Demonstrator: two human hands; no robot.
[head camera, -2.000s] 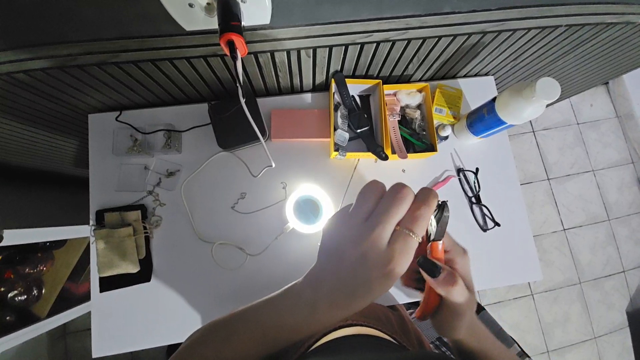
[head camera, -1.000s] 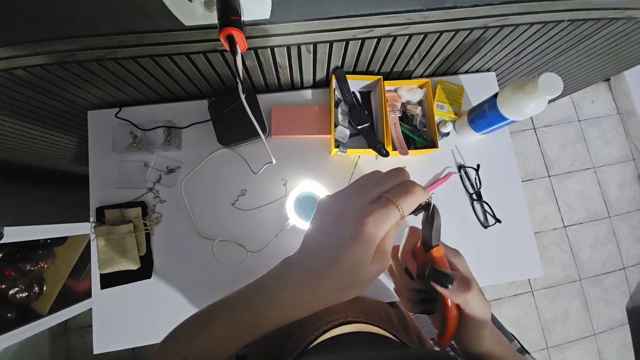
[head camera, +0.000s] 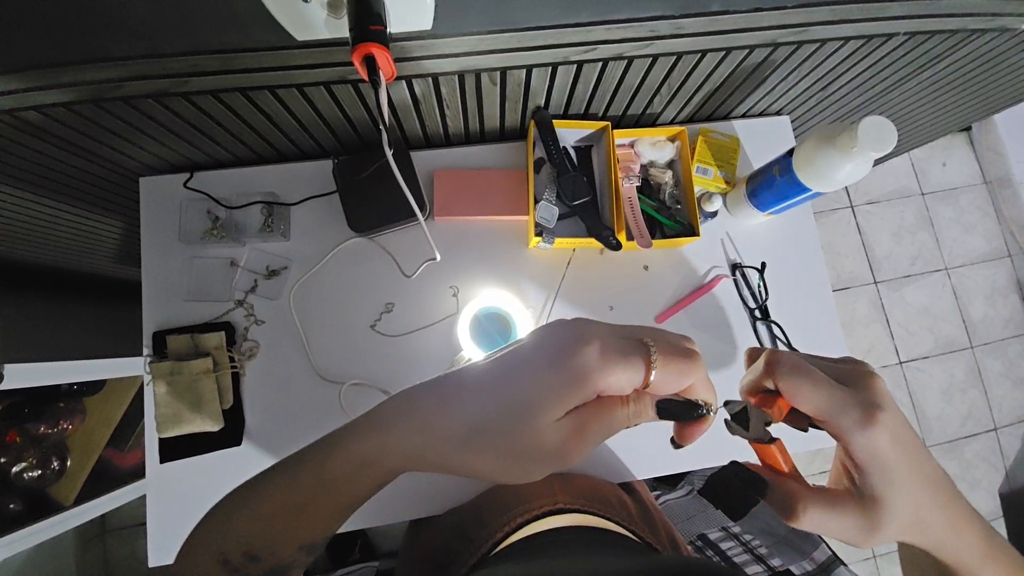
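Observation:
My left hand pinches a tiny metal piece between thumb and index finger; its exact kind is too small to tell. To its right, my right hand grips pliers with orange handles, their jaws parted close to the fingertips of my left hand. Behind my left hand a round magnifier lamp glows. A thin chain lies left of the lamp. Pink tweezers rest beyond my hands, beside black-framed eyeglasses.
Yellow boxes with watches and small items stand at the back, near a pink box and a white bottle. Beige pouches, clear plastic packets and a white cable lie on the left side of the white table.
The pliers, earlier steeply upright beside my left hand's fingers, now point left with parted jaws. My right hand has turned and raised its index finger side; my left fingertips now show the small metal piece.

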